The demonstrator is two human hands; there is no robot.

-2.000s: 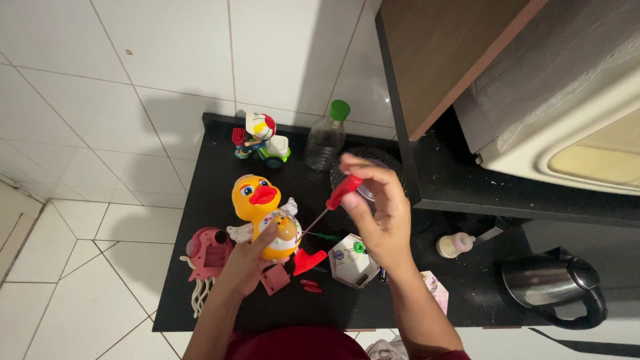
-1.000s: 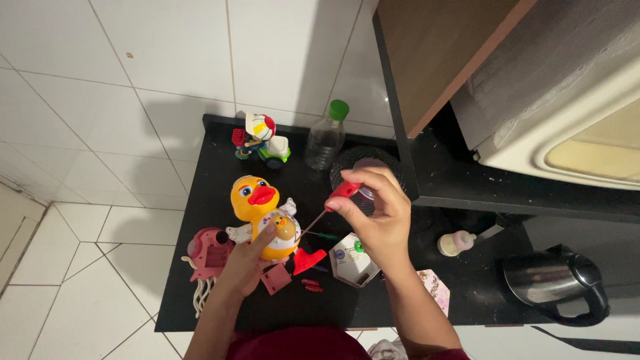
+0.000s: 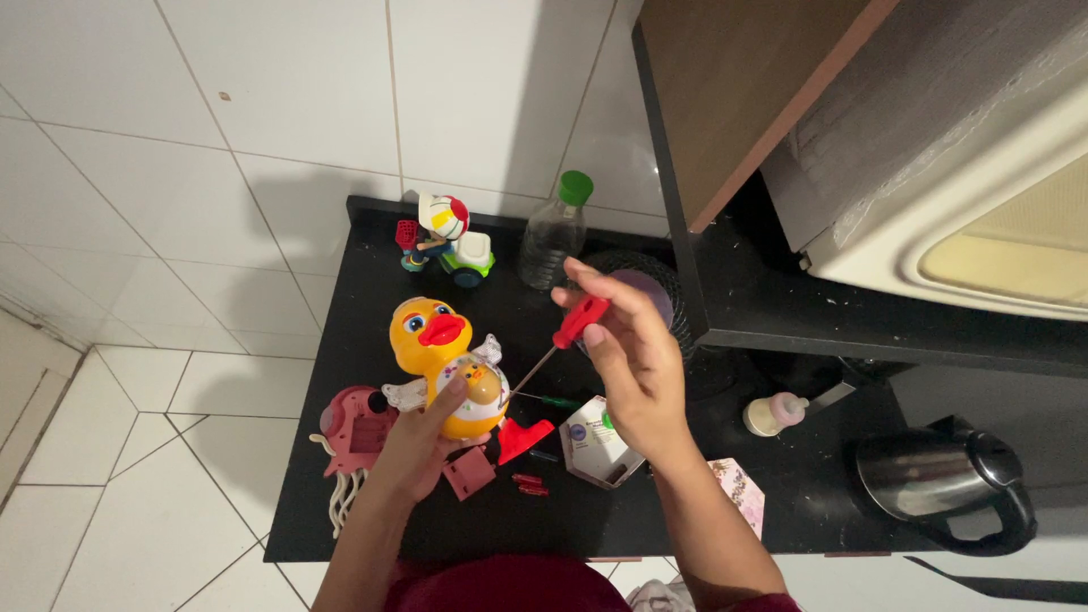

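Note:
My left hand [image 3: 425, 442] grips a yellow plastic duck toy [image 3: 431, 348] by its round body, the thumb over the small duck face on its belly. In my right hand [image 3: 633, 365] is a screwdriver [image 3: 582, 321] with a red handle, its shaft slanting down to the left. The tip meets the lower right side of the duck's body; the exact contact point is too small to tell. A red foot-shaped part [image 3: 523, 439] sticks out below the duck. Beside my left hand lie a pink toy body [image 3: 361, 425] with pale tentacles and a pink plastic cover [image 3: 469, 473].
Behind stand a toy tricycle rider [image 3: 446, 238] and a green-capped bottle [image 3: 552, 229]. Near the right hand are a hexagonal box [image 3: 595, 450], a green screwdriver [image 3: 559, 403] and a round mesh basket [image 3: 680, 297]. Red batteries [image 3: 531, 484] lie in front; a baby bottle [image 3: 773, 415] and kettle [image 3: 939, 476] stand right.
My right hand has changed its hold on the red screwdriver handle a little, its fingers now more spread. The left hand keeps the duck in about the same place.

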